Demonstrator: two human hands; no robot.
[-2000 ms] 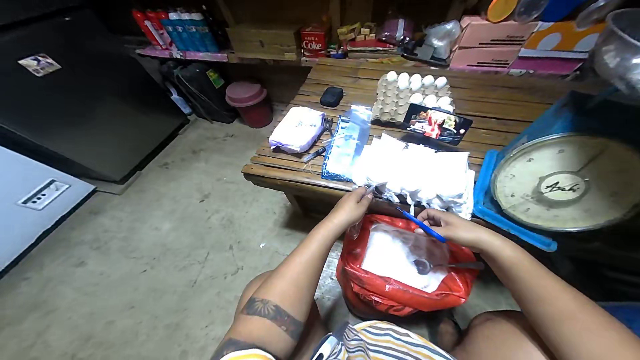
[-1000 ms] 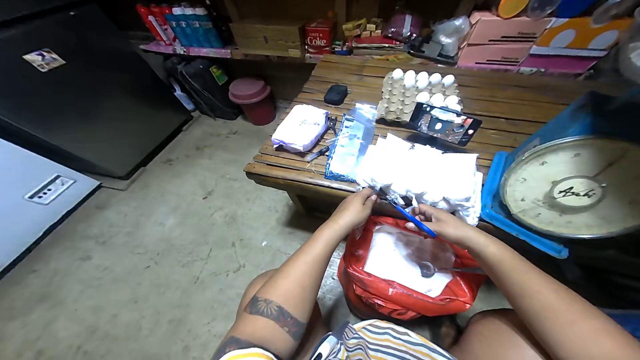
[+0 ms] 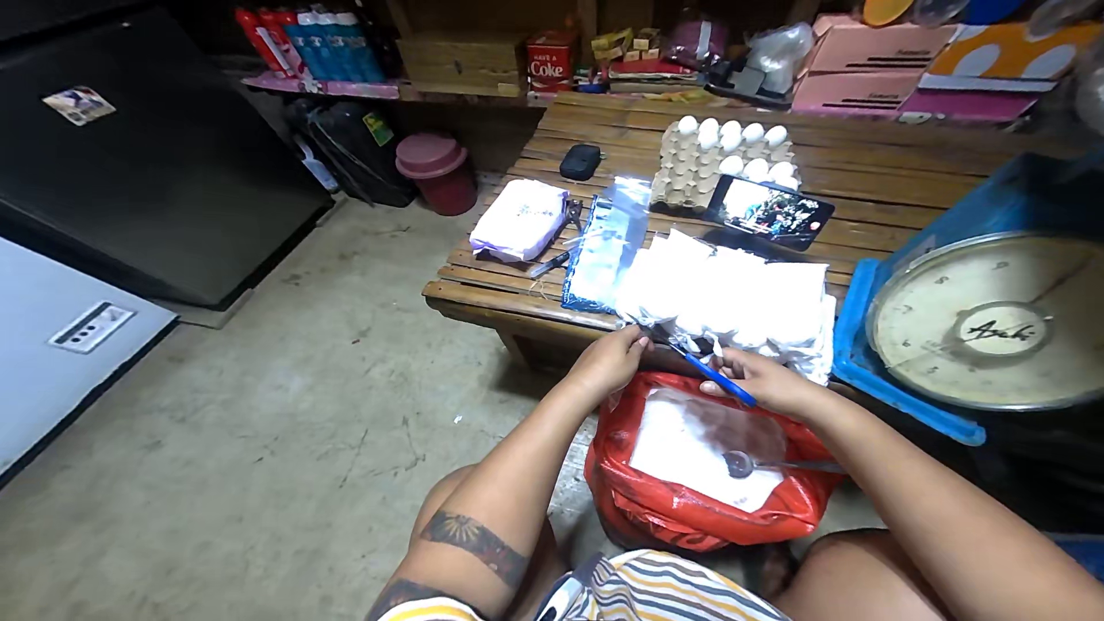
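Observation:
My right hand (image 3: 763, 379) holds scissors with blue handles (image 3: 718, 378), their blades pointing at the tied ends of white-filled plastic packs (image 3: 733, 285) along the table's front edge. At the left end of those packs, my left hand (image 3: 614, 358) pinches something small, too small to make out. Below both hands stands a red bag (image 3: 707, 517) lined with clear plastic, holding white powder or grains (image 3: 681, 448) and a scoop (image 3: 740, 464). Left of the packs lie clear plastic bags in a blue-edged wrapper (image 3: 604, 250). A phone (image 3: 770, 212) leans on an egg tray (image 3: 681, 168) behind them.
A slatted wooden table (image 3: 586, 121) carries a purple-white package (image 3: 521, 220), a black case (image 3: 580, 161) and a marker (image 3: 549, 264). The blue dial scale (image 3: 910, 412) stands close at right. A lidded red bin (image 3: 437, 174) stands on the floor beyond the table's left side.
The phone's screen shows a different picture. Both hands stay at the front edge of the packs, with the scissors still in my right hand.

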